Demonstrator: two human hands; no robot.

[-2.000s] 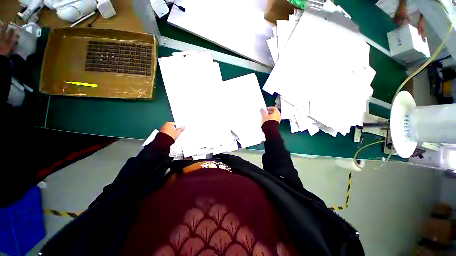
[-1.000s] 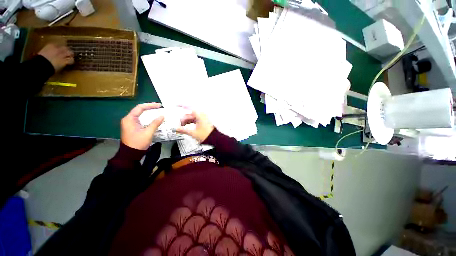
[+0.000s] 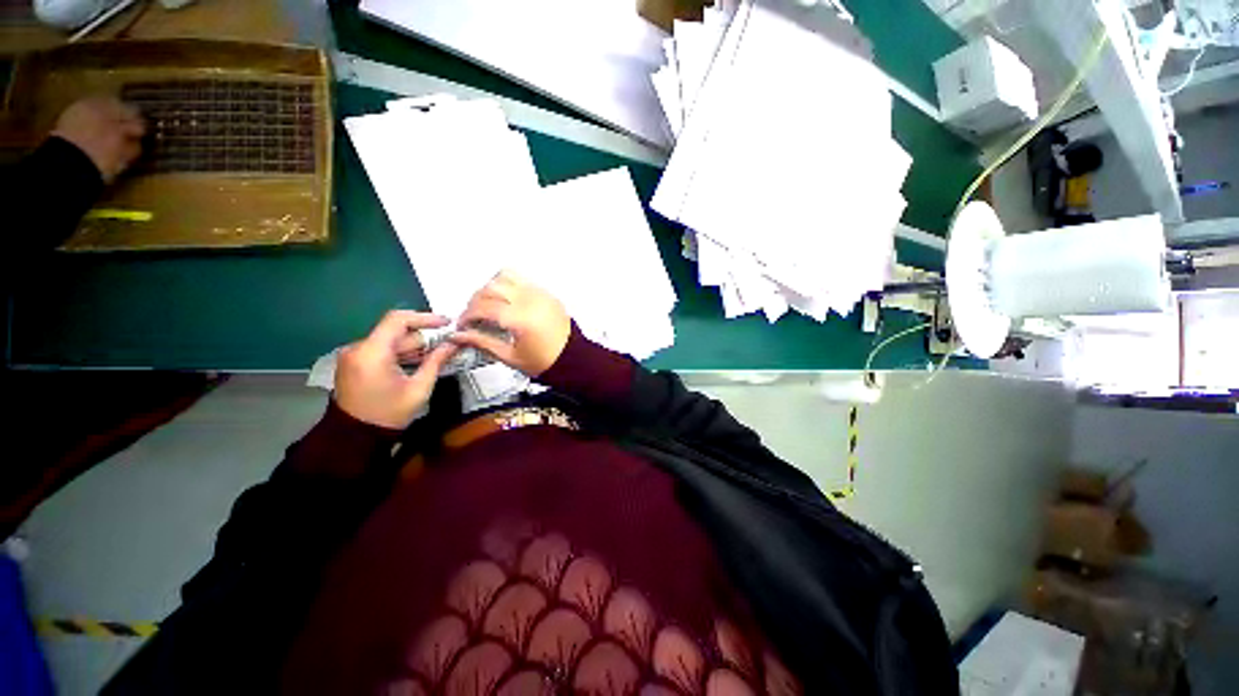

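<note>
My left hand and my right hand pinch a small folded leaflet packet between their fingertips at the bench's near edge. The fingers cover much of the packet. The left leaflet stack lies just beyond my hands, long and narrow. The middle leaflet stack touches its right side. The right leaflet pile is larger and untidy, with fanned edges.
A shallow carton tray lies left, with another person's hand at its dark grid. White flat boards lie behind the stacks. A roll on a holder stands at the right bench end, near a white box.
My right hand has come from the middle stack to meet my left, and both now hold a folded packet. The other person's hand has reached into the tray. The view has shifted.
</note>
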